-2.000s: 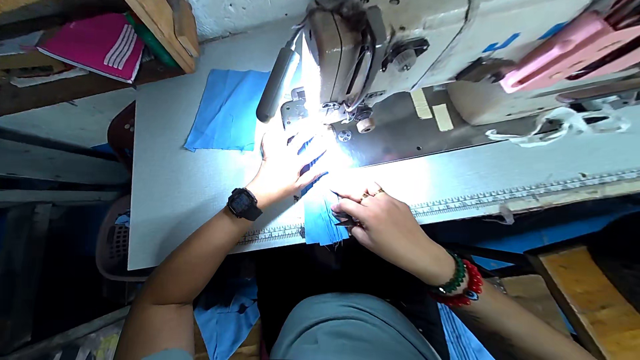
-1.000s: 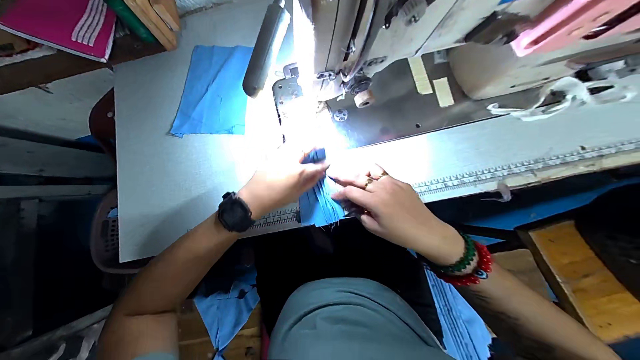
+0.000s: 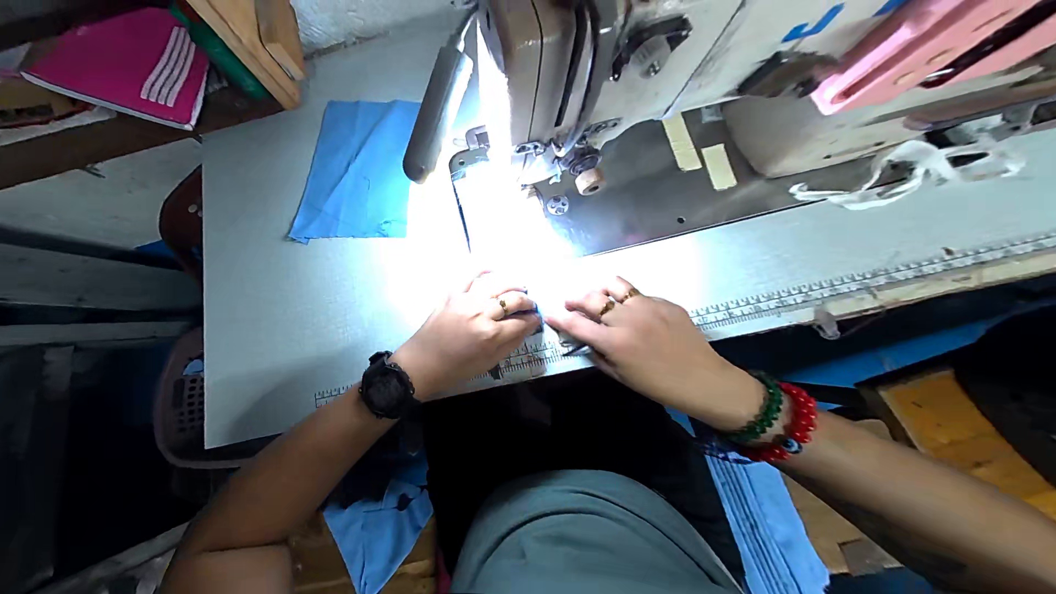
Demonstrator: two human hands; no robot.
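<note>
My left hand is at the table's front edge, its fingers curled on a small bit of blue fabric, mostly hidden. Just right of it lies my right hand, with a small metal tool, partly covered, under its fingers. Both hands are in front of the sewing machine's needle area, where the lamp glare washes out detail. A flat piece of blue fabric rests on the table to the left of the machine.
A measuring tape runs along the table's front edge. A white strip lies at the right, by the machine. A pink notebook sits on a shelf at upper left. Pleated blue fabric hangs at lower right; a plastic basket stands left.
The blue fabric that hung over the table's front edge between my hands is now mostly out of sight. My left hand has drawn back from the needle area since two seconds ago.
</note>
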